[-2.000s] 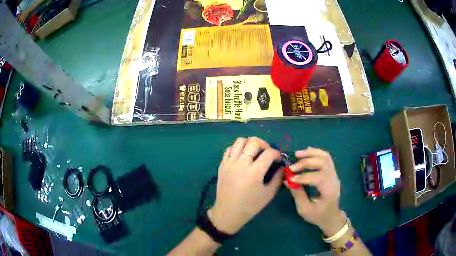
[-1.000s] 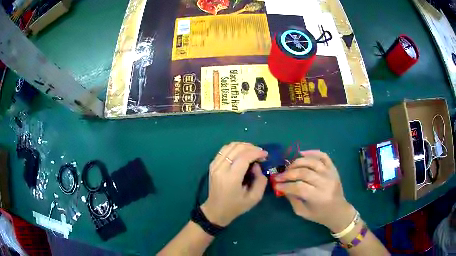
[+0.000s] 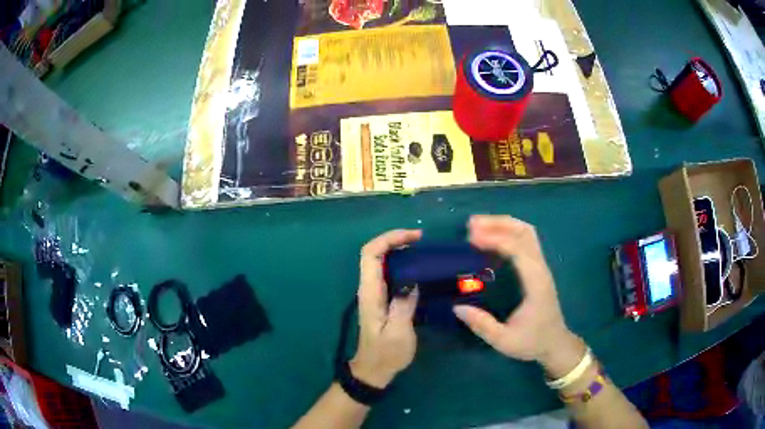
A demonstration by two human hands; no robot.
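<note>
A dark blue speaker (image 3: 428, 266), blurred, lies sideways above the bench between my hands. A bright red-orange glow shows on the right part of its black strip. My left hand (image 3: 387, 310) is closed around its left end, thumb on the near side. My right hand (image 3: 524, 293) is spread at its right end, fingers apart above and thumb below; whether the fingertips touch it is unclear. A red speaker (image 3: 493, 105) with a whitish lit ring stands on a flattened printed carton (image 3: 377, 71).
Another red speaker (image 3: 696, 90) is at the far right. A small lit-screen device (image 3: 647, 275) sits beside a cardboard tray (image 3: 692, 285) on the right. Black rings (image 3: 126, 310), dark pads (image 3: 231, 314) and plastic scraps lie left. A whitish metal post (image 3: 80, 126) crosses the upper left.
The small red piece at my right fingertips is no longer seen. My right hand has opened out, and the dark speaker shows lengthwise with a glowing light. The standing speaker's ring went from cyan to whitish.
</note>
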